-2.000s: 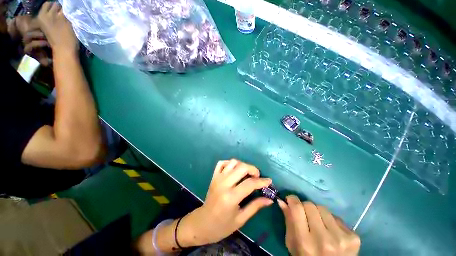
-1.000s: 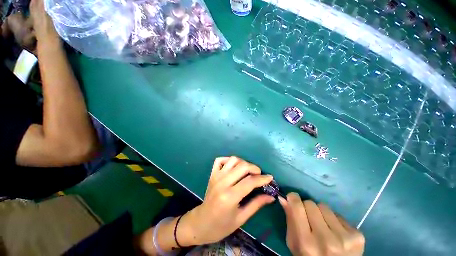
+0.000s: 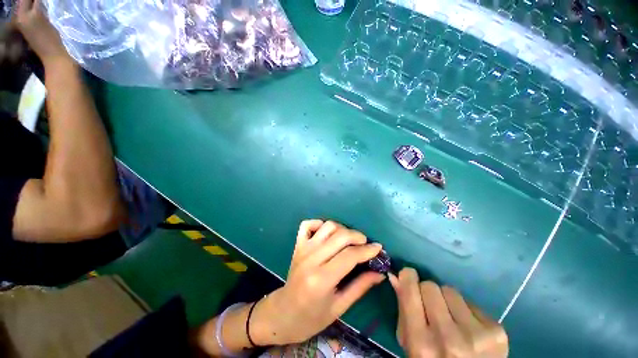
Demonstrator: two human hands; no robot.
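Note:
My left hand (image 3: 325, 273) pinches a small dark shiny housing (image 3: 380, 262) between thumb and fingers, low in the view. My right hand (image 3: 448, 318) is just right of it, fingers curled, with a thin dark tool tip (image 3: 392, 273) at its fingertips, close against the housing; most of the tool is hidden in the hand. Two loose housings lie beyond my hands, a flatter one (image 3: 408, 157) and a darker one (image 3: 431, 176). A small pile of tiny silver-white pins (image 3: 453, 208) lies on the green bench (image 3: 280, 182) near them.
A large clear blister tray (image 3: 448, 77) spans the upper right, with a white strip across it. A clear bag of pinkish-brown parts (image 3: 234, 38) lies at the upper left, beside a small white bottle (image 3: 329, 6) cut by the top edge. Another person's arm (image 3: 77, 140) is at the left.
The view has shifted, so bag, bottle and neighbour's arm sit higher or further left. My hands stay together at the housing; the tool tip has shifted slightly against it.

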